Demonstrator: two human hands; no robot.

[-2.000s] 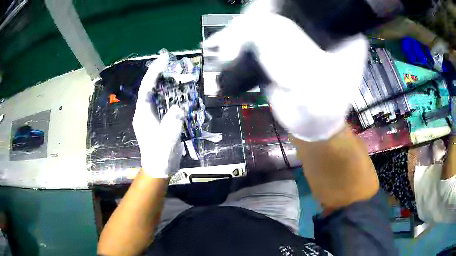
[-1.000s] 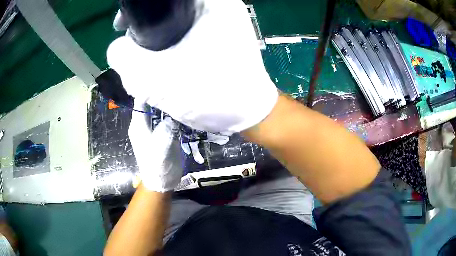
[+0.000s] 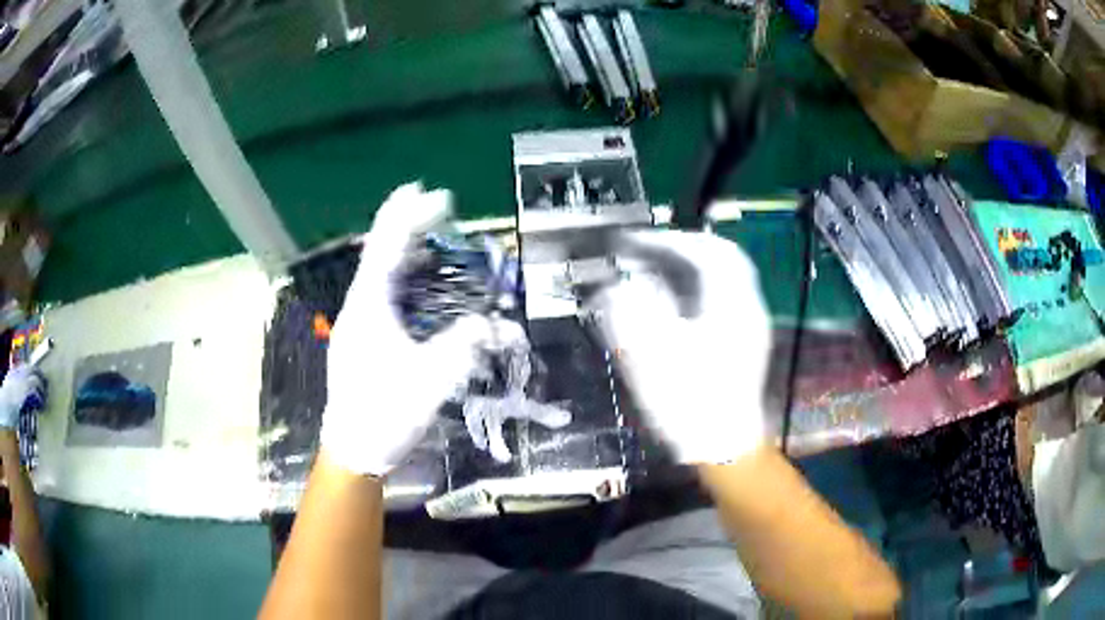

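Observation:
My left hand point(image 3: 385, 345), in a white glove, is left of the feeder with thumb and fingers curved apart. A blurred dark, bluish shape point(image 3: 451, 288) shows between them; whether it is held or lies behind is unclear. My right hand point(image 3: 693, 345), also white-gloved, has its fingertips at the front of the grey metal screw feeder point(image 3: 525, 182). A blurred grey-dark patch shows between its thumb and fingers; whether it holds something cannot be told. A blurred black screwdriver point(image 3: 727, 145) appears behind and above the right hand.
Spare gloves point(image 3: 515, 412) lie before the feeder, above a white-and-black strip point(image 3: 533, 494). Parallel silver-black bars point(image 3: 915, 267) lie at right beside a turquoise mat point(image 3: 1042, 285). Three bars point(image 3: 596, 61) lie on the green belt. Cardboard boxes point(image 3: 903, 91) stand far right; a gloved hand shows far left.
My right hand has moved from above the left hand to the feeder and no longer grips the black screwdriver, now behind it. My left thumb and fingers have spread. The view shows more of the belt.

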